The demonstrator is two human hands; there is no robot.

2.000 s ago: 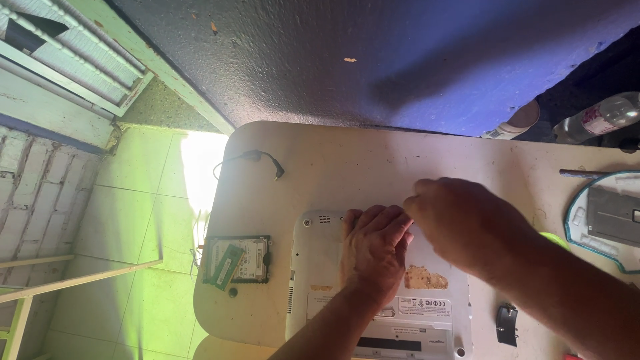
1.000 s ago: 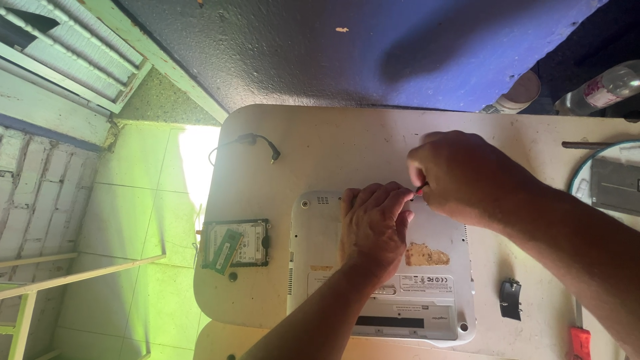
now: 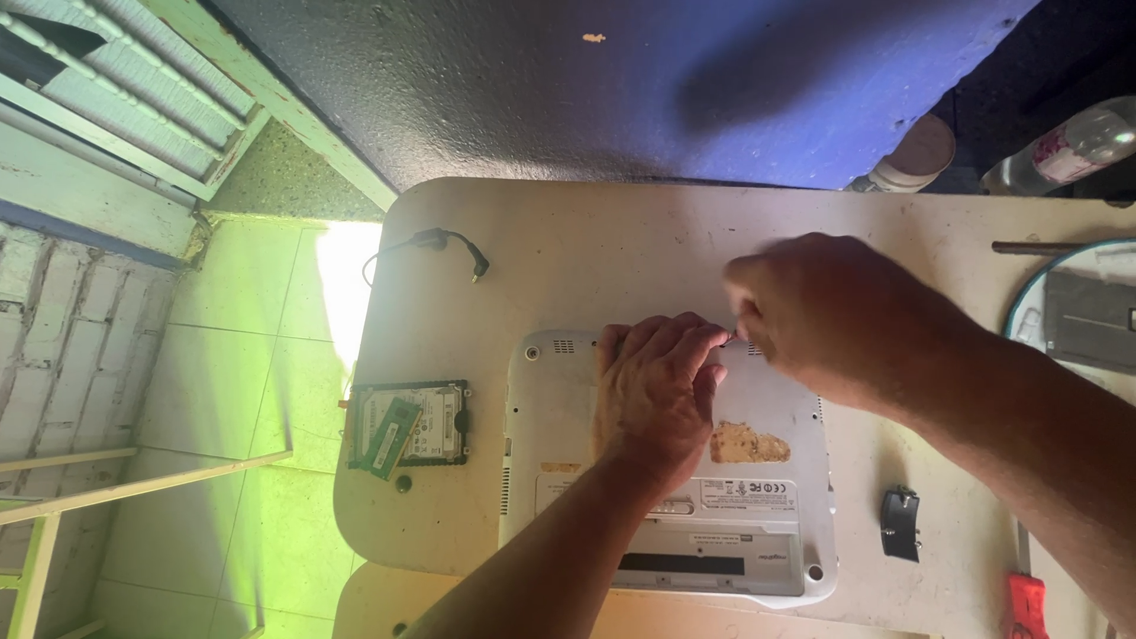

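Observation:
A white laptop [image 3: 772,390] lies bottom side up on the table, its battery bay uncovered. My left hand [image 3: 657,390] rests on its underside near the top edge, thumb and forefinger close to a thin tool tip. My right hand [image 3: 790,302] is closed around a small tool, probably a screwdriver, mostly hidden in the fist, with its tip at the laptop's edge. Left of the laptop lie a hard drive [image 3: 444,417] and a green memory module [image 3: 390,439] on top of it. A small black part [image 3: 901,524] lies to its right.
A cable with a barrel plug [image 3: 479,266] lies at the table's upper left. A red-handled tool [image 3: 1026,603] is at lower right. A round tray [image 3: 1021,311] holds a dark flat part [image 3: 1092,319]. Behind the table are a plastic bottle [image 3: 1069,146] and a white tub [image 3: 919,155].
My left hand stays on the laptop. My right hand has shifted slightly at the laptop's top edge, still closed on the tool.

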